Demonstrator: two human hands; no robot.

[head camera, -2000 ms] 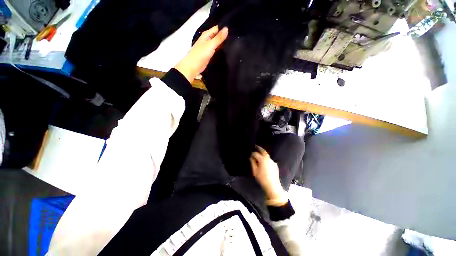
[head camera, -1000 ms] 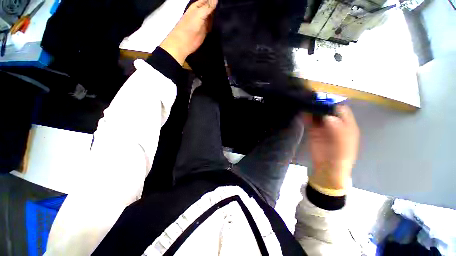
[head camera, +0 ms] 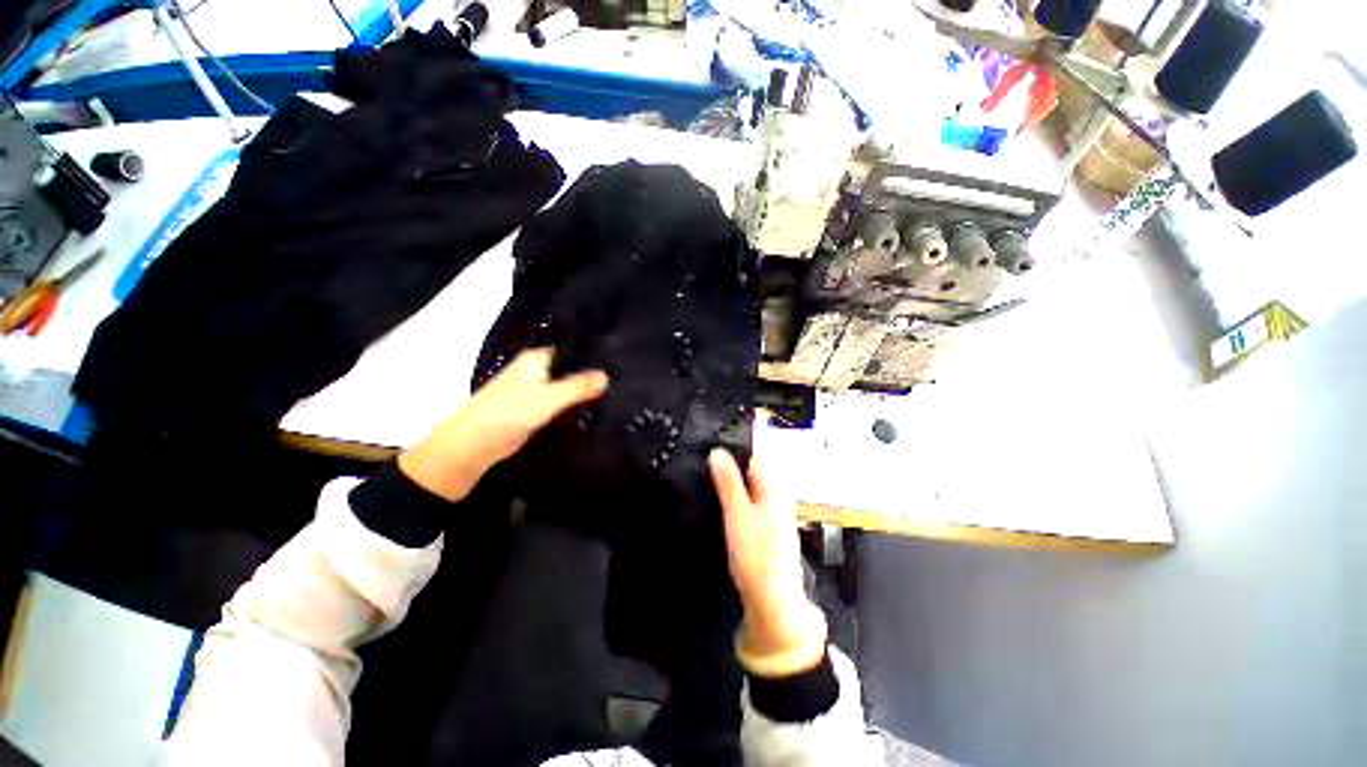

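A black patterned panel (head camera: 637,300) with small white dots in rings lies on the white table in front of the overlock machine (head camera: 900,270) and hangs over the table edge. My left hand (head camera: 510,412) lies on the panel's left part, fingers spread from the thumb. My right hand (head camera: 762,540) is at the panel's right border near the table edge, fingertips on the cloth. Whether its fingers pinch the cloth is unclear. The cloth's right edge lies beside the presser foot area, whose details are too small to tell.
A black garment pile (head camera: 300,255) lies on the table at left. Orange-handled scissors (head camera: 45,300) and a dark thread spool (head camera: 117,165) are far left. Black thread cones (head camera: 1285,153) stand upper right, above a small yellow-green box (head camera: 1256,339). The wood-coloured table edge (head camera: 990,531) runs right.
The view has shifted up to the machine and table. The black cloth now lies spread with dots showing. My right hand has moved from off the table's front edge to the cloth's right border.
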